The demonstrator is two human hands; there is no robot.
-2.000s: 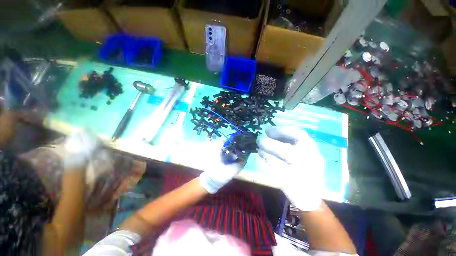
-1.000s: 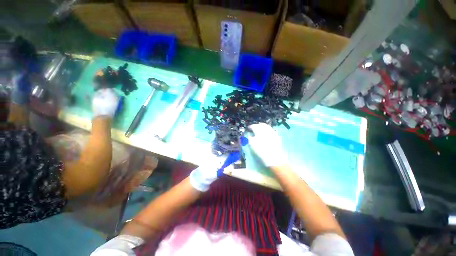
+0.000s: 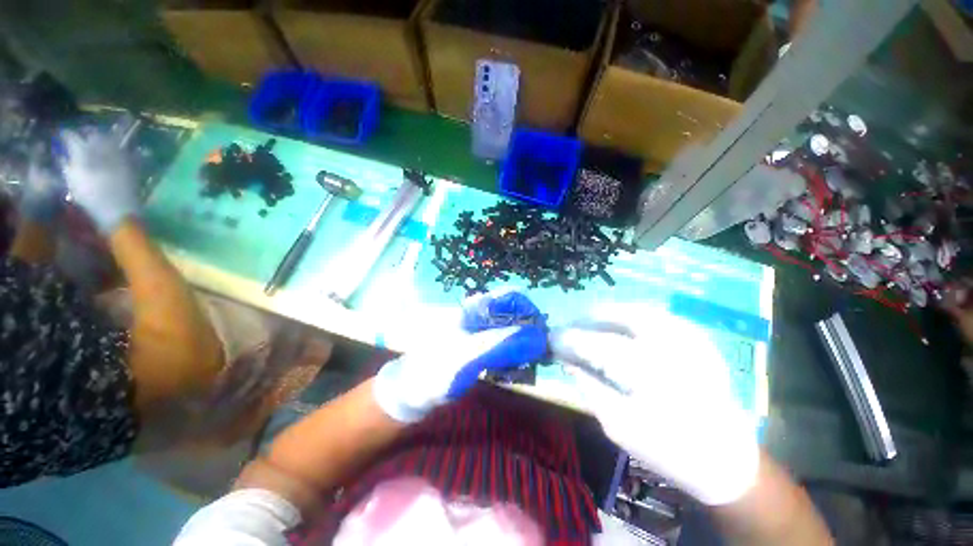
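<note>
Small black plastic parts (image 3: pixel 523 247), with a few orange-red bits among them, lie in a loose pile on the pale turquoise mat (image 3: pixel 683 320). My left hand (image 3: pixel 469 357), in a white glove with blue fingers, is closed around a clump of dark parts at the mat's front edge, below the pile. My right hand (image 3: pixel 651 395), in a white glove, is blurred and overexposed just right of it, its fingertips at the clump. Whether the right fingers grip a part cannot be told.
A hammer (image 3: pixel 309 235) and a silver-white profile (image 3: pixel 373 240) lie left of the pile. Blue bins (image 3: pixel 539 169), a phone (image 3: pixel 495 109) and cartons (image 3: pixel 512 59) stand behind. A slanting grey post (image 3: pixel 747 139), wired discs (image 3: pixel 854 229) and another profile (image 3: pixel 857 389) are right. A neighbour's gloved hand (image 3: pixel 96 176) is far left.
My right hand has moved from the pile's lower edge back to beside my left hand. My left hand has turned, showing more blue. The neighbour's hand has moved left, off the second pile.
</note>
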